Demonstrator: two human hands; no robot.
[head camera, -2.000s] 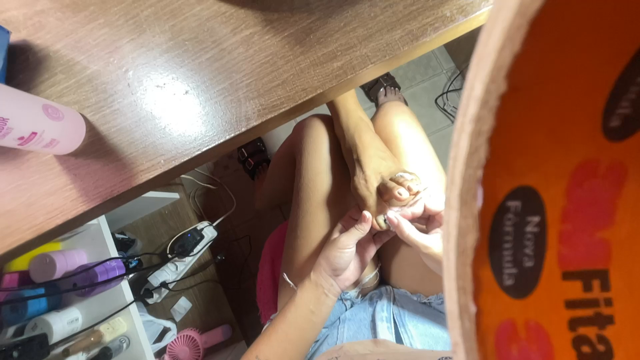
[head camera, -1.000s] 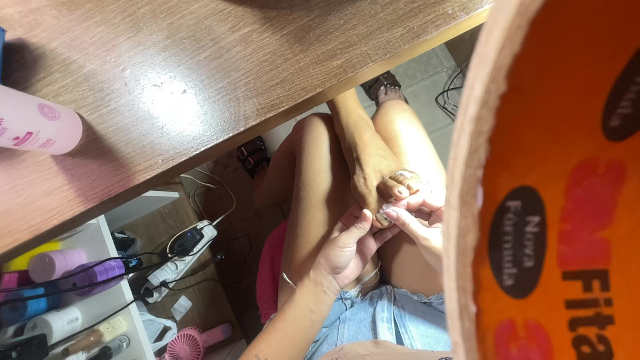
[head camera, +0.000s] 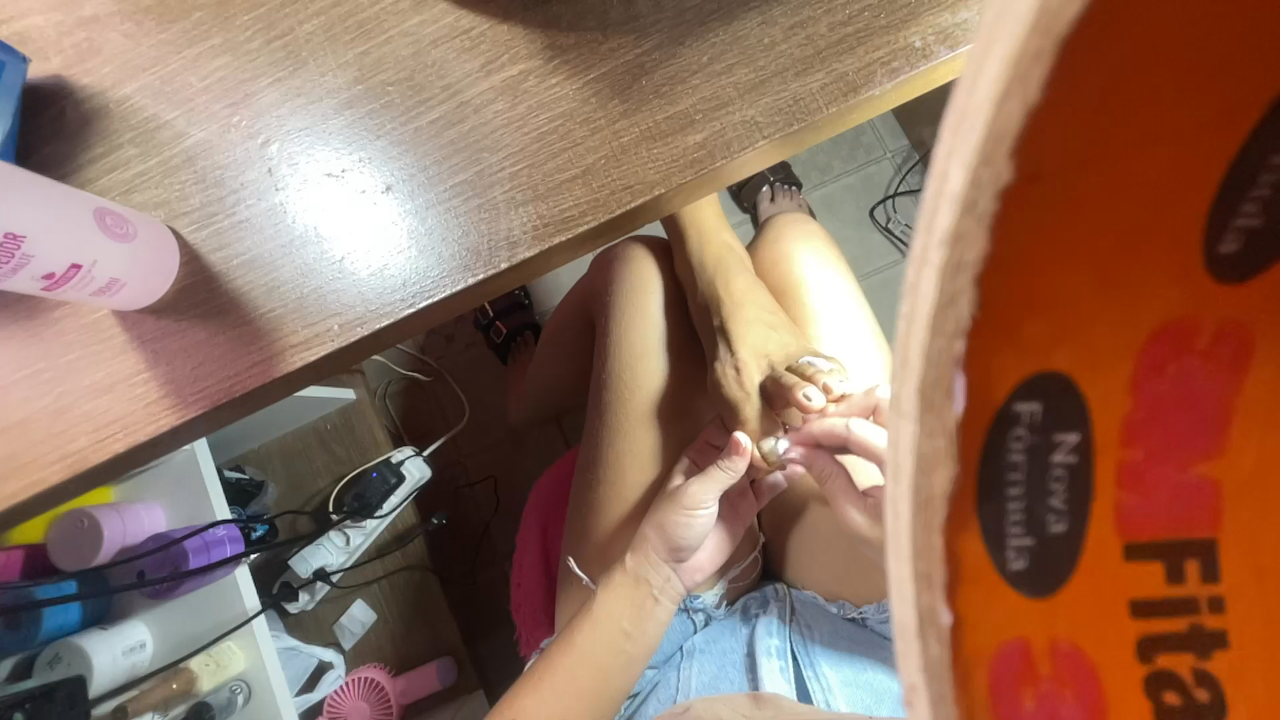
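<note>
Another person's bare foot (head camera: 745, 355) rests over my lap, its toes toward me. My left hand (head camera: 700, 505) lies palm up under the big toe, thumb and fingers around its side. My right hand (head camera: 845, 455) has its fingertips at the big toenail (head camera: 773, 449), which has a whitish patch on it. Whether a small piece sits between those fingertips cannot be told. More white material (head camera: 820, 365) shows on the smaller toes. The back of my right hand is hidden behind the large roll (head camera: 930, 360).
A wooden table (head camera: 480, 130) spans the upper left, with a pink bottle (head camera: 90, 240) on it. Bottles fill a white shelf (head camera: 235, 520) at lower left, beside a power strip (head camera: 360, 525) with cables and a pink handheld fan (head camera: 375, 692). The orange-lined roll blocks the right side.
My right fingers have shifted slightly at the big toe. My left hand keeps its place around the toe, and the foot stays put.
</note>
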